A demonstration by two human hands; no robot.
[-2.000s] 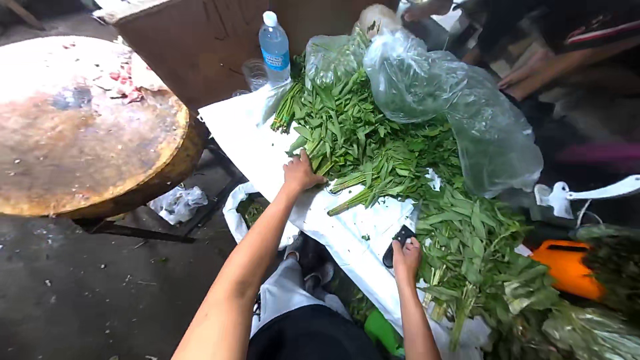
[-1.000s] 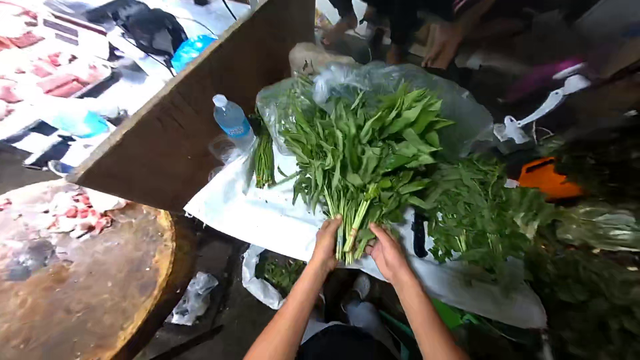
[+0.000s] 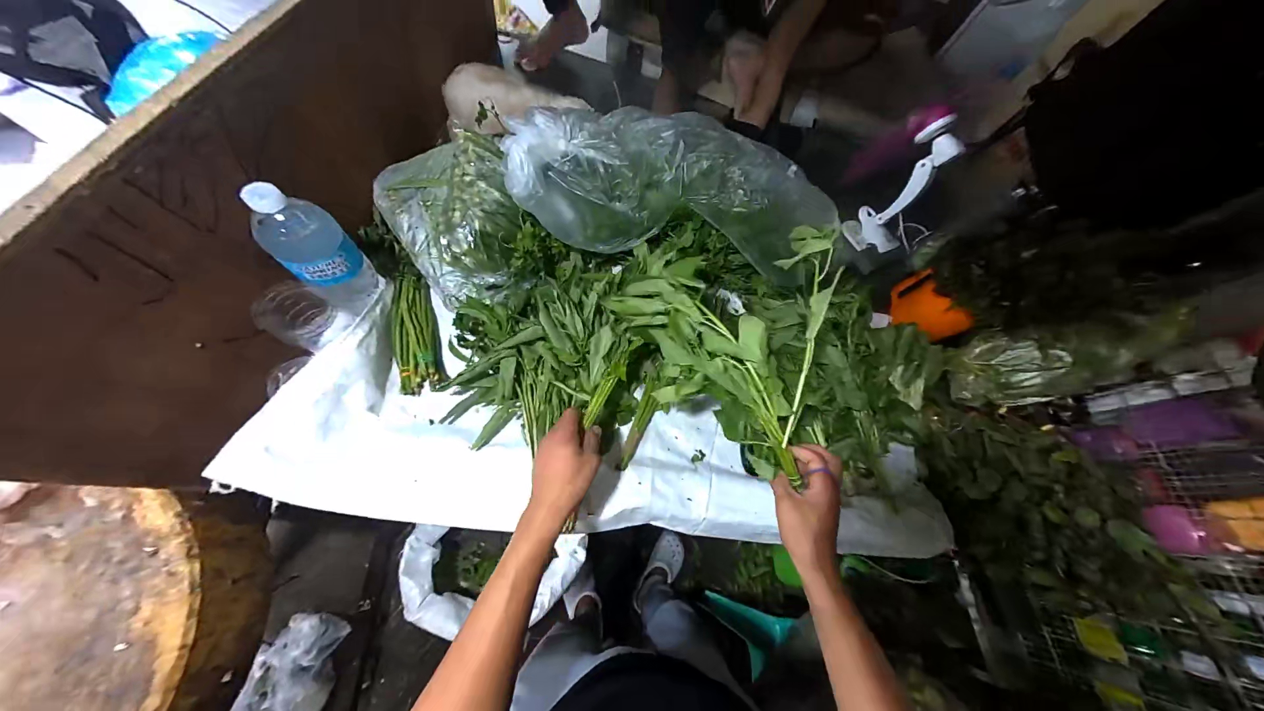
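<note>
My left hand [image 3: 565,462] is closed around the stems of a bunch of leafy greens [image 3: 568,355] at the middle of a white plastic sheet [image 3: 395,474]. To its right, my right hand [image 3: 810,494] grips the stem ends of a smaller bunch [image 3: 760,385], whose tips point up and away. More loose greens lie behind and right of the hands. A tied bundle of green stems [image 3: 415,331] rests at the left of the sheet. A clear plastic bag [image 3: 671,178] covers greens at the back.
A water bottle [image 3: 311,242] and clear cups [image 3: 293,316] stand by a brown wooden board [image 3: 148,296] at left. A round chopping block [image 3: 99,592] is at lower left. Behind the bag are another person's bare feet [image 3: 755,74]. A white clip-on fan or lamp arm [image 3: 904,197] stands right.
One second ago both hands were together at the stems of one large bunch; now they are apart, each on separate stems. Two seconds ago my right hand was at a dark object on the sheet.
</note>
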